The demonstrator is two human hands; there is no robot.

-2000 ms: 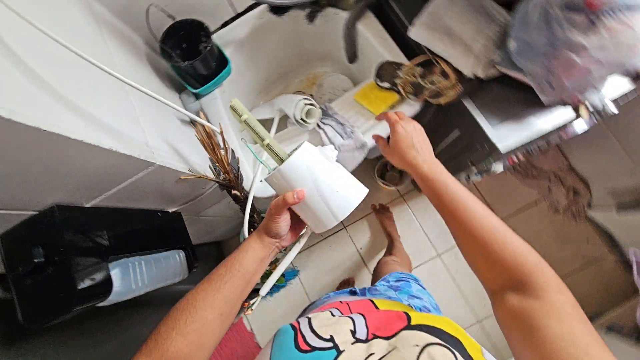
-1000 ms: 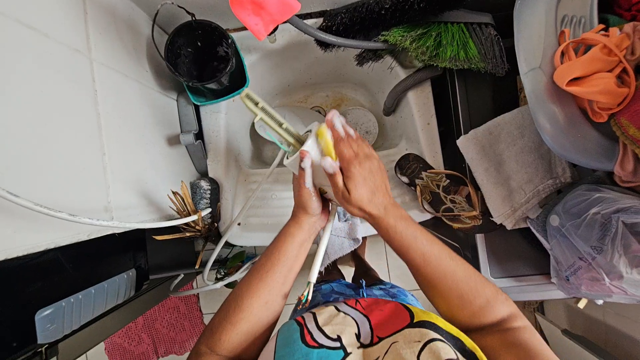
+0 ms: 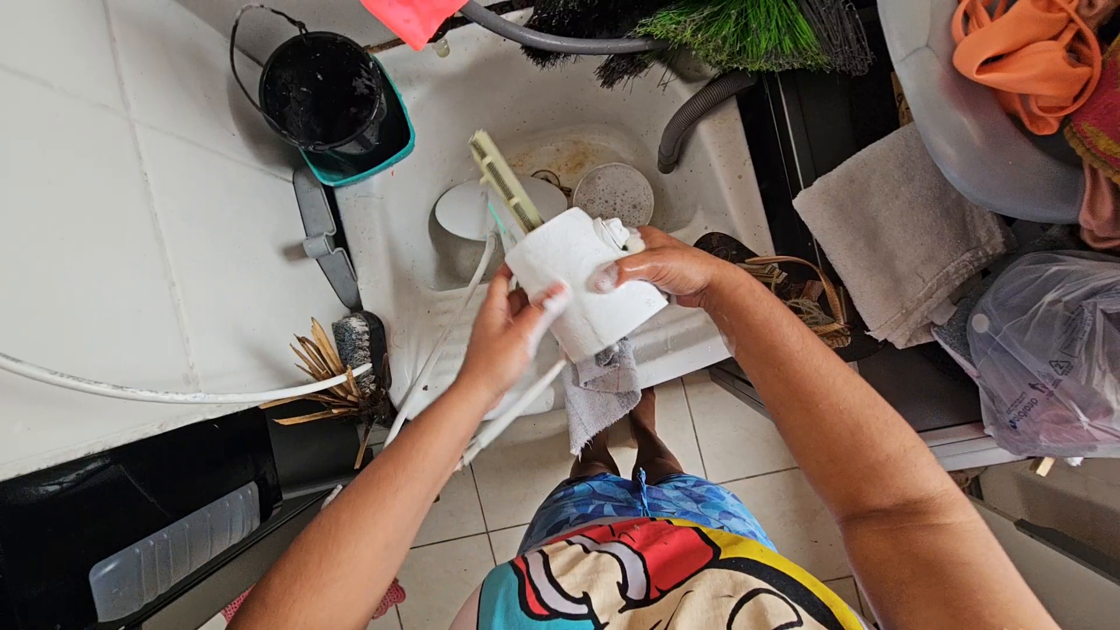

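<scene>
Over the laundry sink (image 3: 525,79), both hands grip a white plastic appliance housing (image 3: 586,284), which is tilted. My left hand (image 3: 507,337) holds its left side, the thumb on the front and some suds on the skin. My right hand (image 3: 669,267) holds the upper right side near a white knob-like part (image 3: 615,233), with the thumb laid on the housing. A pale, yellowish slotted strip (image 3: 506,182) sticks out from the housing's upper end, with a thin green wire beside it. White cables hang by the housing. No sponge is visible now.
In the sink basin lie a white disc (image 3: 464,210) and a round container of suds (image 3: 614,194). A black bucket (image 3: 324,92) stands at the upper left. A grey drain hose (image 3: 700,118), a green-bristled broom (image 3: 744,35), a flip-flop (image 3: 722,247) and a grey cloth (image 3: 901,232) surround the sink.
A second ago my right hand pressed a yellow sponge to the housing; now it grips the housing, sponge out of sight. The housing shows more of its side. Two seconds ago the sponge lay on the sink.
</scene>
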